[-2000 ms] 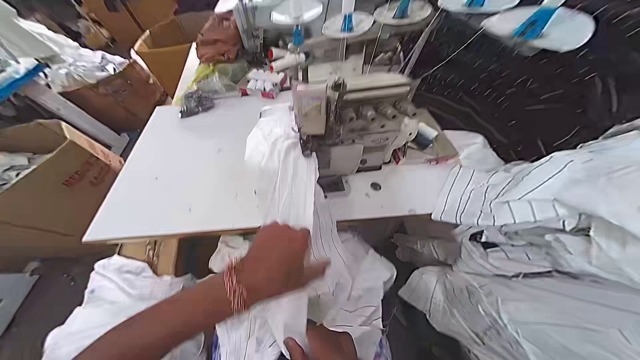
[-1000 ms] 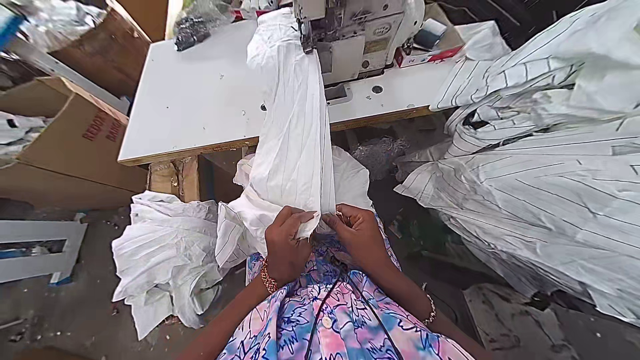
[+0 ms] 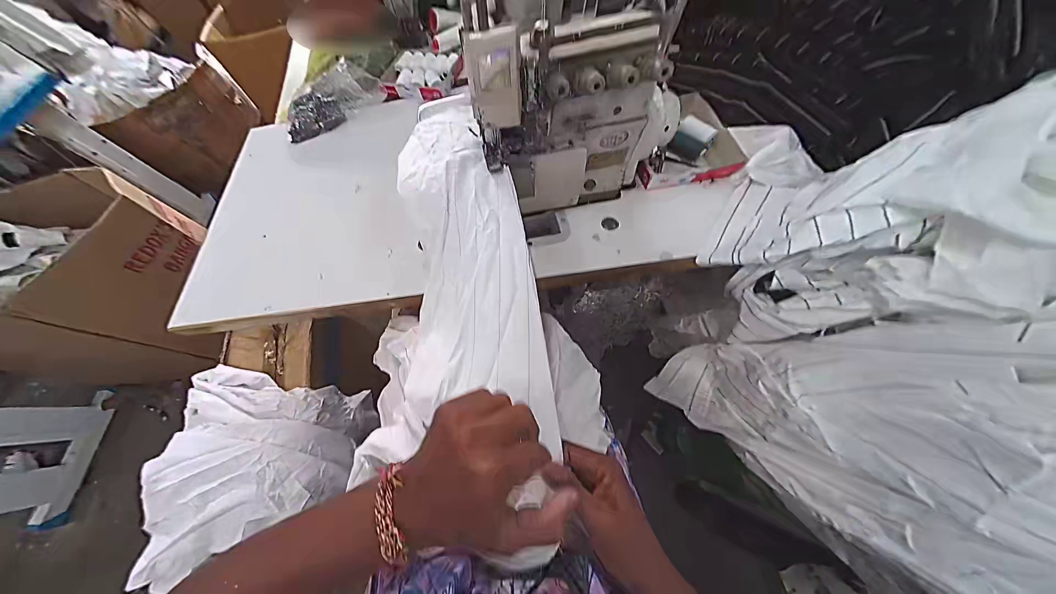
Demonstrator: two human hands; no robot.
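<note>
A long piece of white striped fabric [image 3: 487, 297] runs from the presser foot of an overlock sewing machine [image 3: 577, 115] over the table edge to my lap. My left hand [image 3: 487, 478], with a braided bracelet at the wrist, is closed on the fabric, and a bunched bit of cloth shows between its fingers. Just to the right and partly behind it, my right hand [image 3: 606, 495] pinches the fabric's right edge; some of its fingers are hidden. The far end of the fabric lies crumpled on the white sewing table [image 3: 305, 223], left of the needle area.
White striped cloth [image 3: 891, 388] is heaped at the right, with more white cloth [image 3: 247, 470] low on the left. A cardboard box [image 3: 91, 280] stands left of the table. Thread spools [image 3: 425, 70] and a plastic bag [image 3: 330, 99] lie at the back; a thread cone [image 3: 693, 136] sits right of the machine.
My left hand has moved across toward my right hand since one second ago, when both held the fabric's near end side by side. Two seconds ago the left hand was over the fabric with fingers extended.
</note>
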